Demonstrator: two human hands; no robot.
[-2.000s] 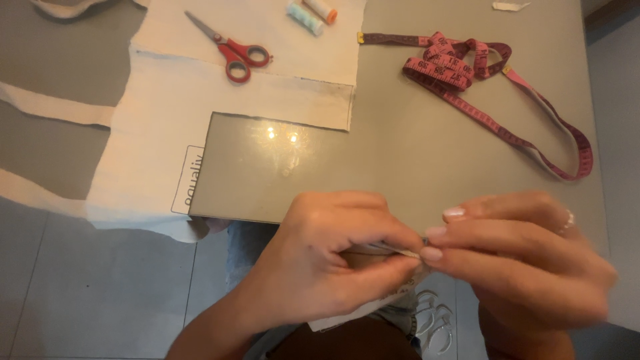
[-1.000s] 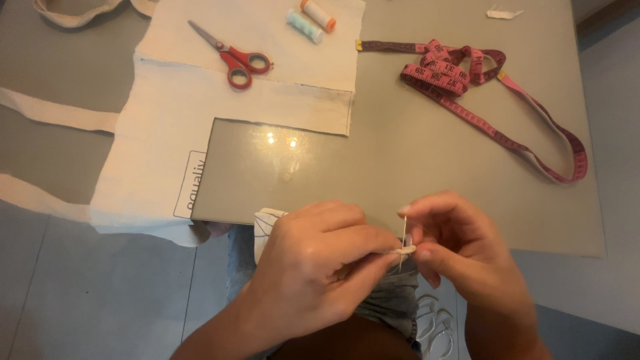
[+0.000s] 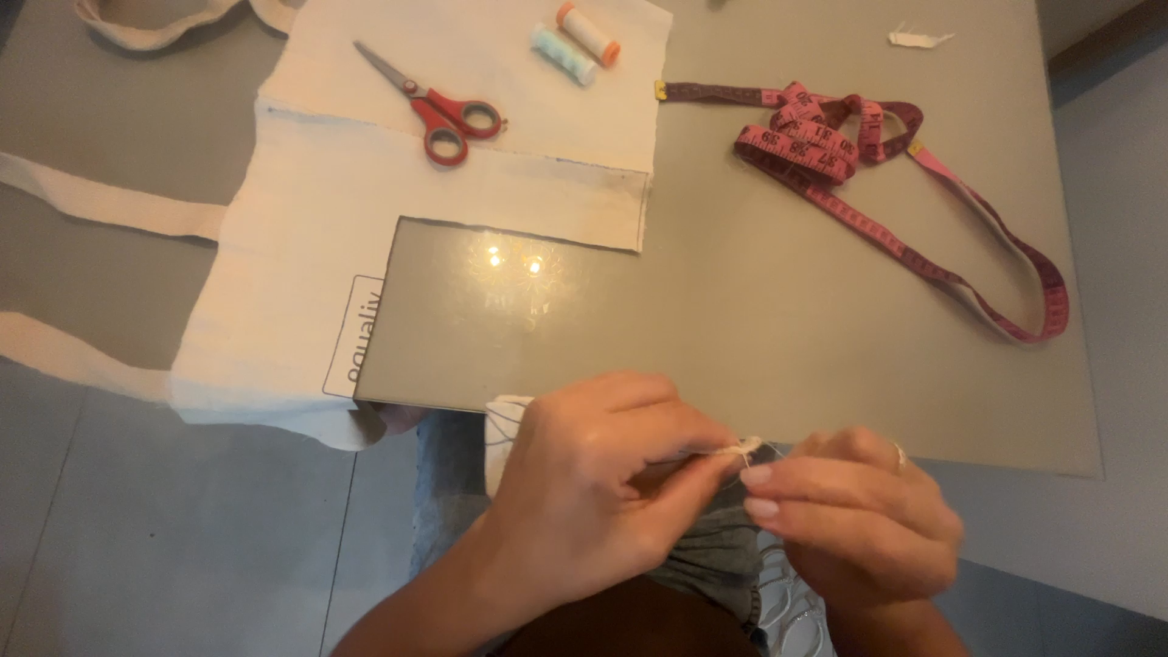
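My left hand [image 3: 611, 474] pinches a small piece of light fabric [image 3: 744, 447] at its fingertips, over my lap near the table's front edge. Another part of light cloth with dark lines [image 3: 502, 433] shows left of this hand; whether it is the same piece I cannot tell. Close beside it, my right hand [image 3: 858, 511], with a ring, has thumb and finger pressed together at the fabric, where a thin thread [image 3: 771, 449] shows. Whether the needle is between these fingers is hidden.
Cream cloth [image 3: 301, 219] with printed writing covers the table's left part. Red-handled scissors [image 3: 443, 119] and two thread spools [image 3: 589, 35], [image 3: 563, 55] lie on it. A pink tape measure [image 3: 821, 151] lies tangled on the table [image 3: 730, 347] at right, below a fabric scrap [image 3: 917, 39].
A second ago a needle stood upright through the fabric at my right fingertips; it does not show plainly now. My right hand has moved lower beside the fabric. My left hand keeps its pinch.
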